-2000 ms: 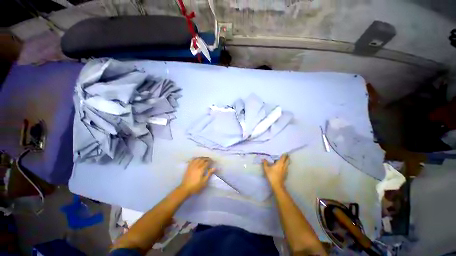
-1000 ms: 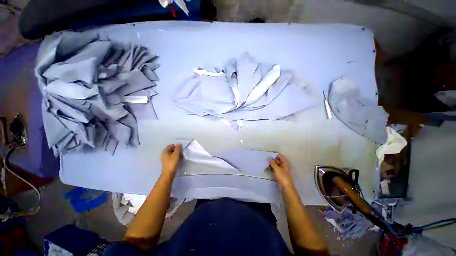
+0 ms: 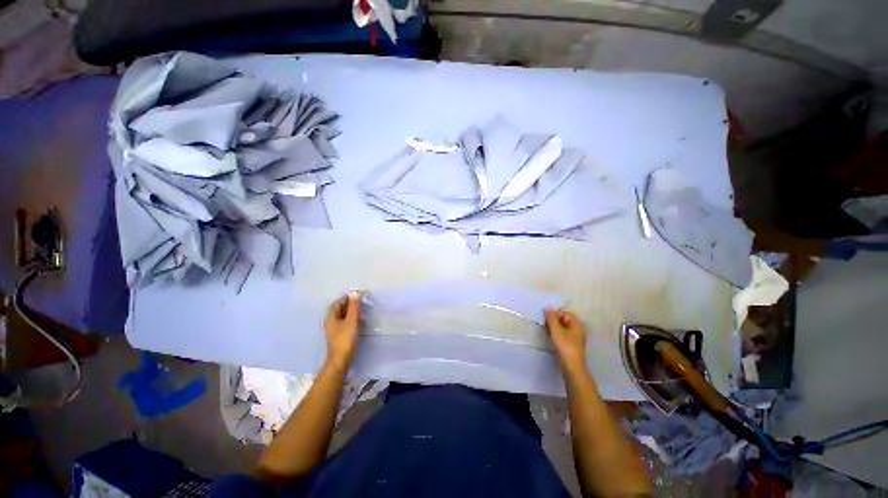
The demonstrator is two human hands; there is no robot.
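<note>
A pale blue-grey cut piece [image 3: 453, 313] lies flat near the front of the cloth-covered pressing table [image 3: 506, 83]. My left hand [image 3: 344, 323] pinches its left end and my right hand [image 3: 563, 331] pinches its right end. The piece is almost the table's colour, so its edges are hard to see. Several overlapping cut pieces [image 3: 419, 185] lie fanned out behind it. A steam iron [image 3: 664, 365] rests at the front right, to the right of my right hand, with nobody holding it.
A large bundle of cut pieces [image 3: 200, 170] lies at the table's left. A curved grey piece [image 3: 693, 219] lies at the right. A dark padded form [image 3: 243, 29] stands behind the table. Another iron [image 3: 41, 238] is at the far left. A blue hose [image 3: 845, 435] runs off right.
The piece's raised, folded left part now lies flat. Both hands hold its ends, slightly farther apart than two seconds ago. The camera view has shifted.
</note>
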